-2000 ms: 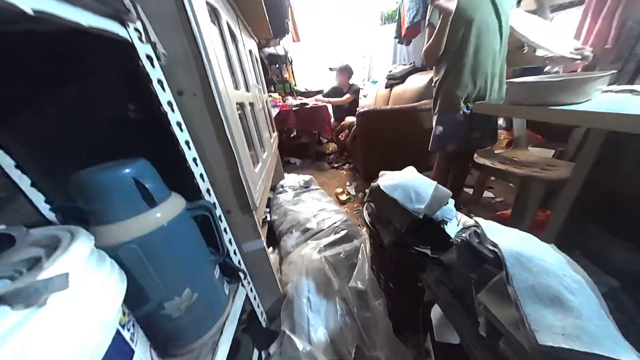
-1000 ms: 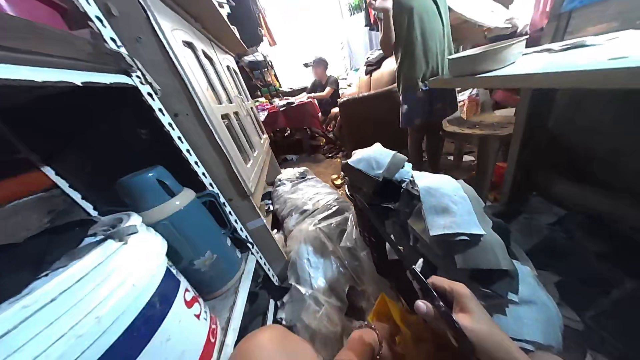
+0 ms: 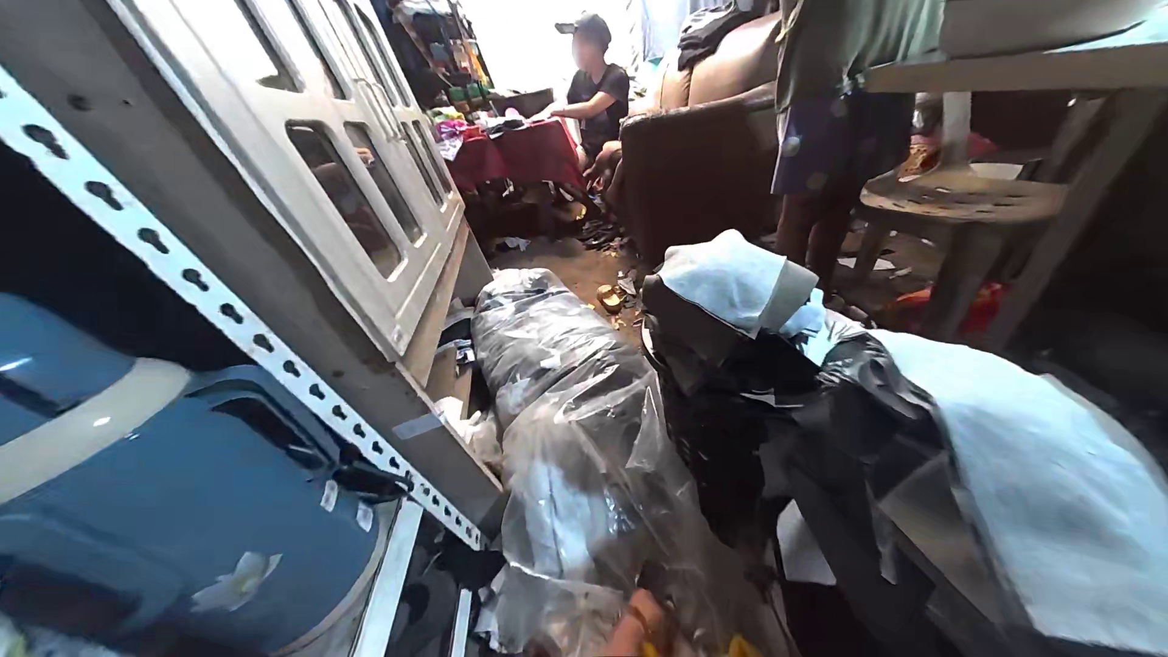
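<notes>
At the bottom edge, part of what appears to be my left hand (image 3: 639, 622) shows against a clear plastic bag (image 3: 584, 493) packed with pale and grey material. Bits of yellow material (image 3: 741, 647) lie near the hand; its fingers are too cut off and blurred to tell if they grip anything. My right hand is out of view. Right of the clear bag stands dark plastic sheeting (image 3: 867, 392) with pale blue cloth-like pieces (image 3: 1049, 484) draped over it, and another pale piece (image 3: 725, 278) on top.
A blue vacuum flask (image 3: 182, 511) stands behind a slotted metal shelf post (image 3: 233, 315) at left, beside a white cabinet (image 3: 319, 155). Ahead, a person (image 3: 598, 96) sits at a red-covered table (image 3: 520, 155). Another person (image 3: 826, 137) stands near a brown sofa (image 3: 698, 173) and a plastic stool (image 3: 963, 196).
One second ago both my hands showed, the right on a dark object beside yellow material; now the right hand is out of view. The view has shifted, and the white bucket at left is nearly out of frame.
</notes>
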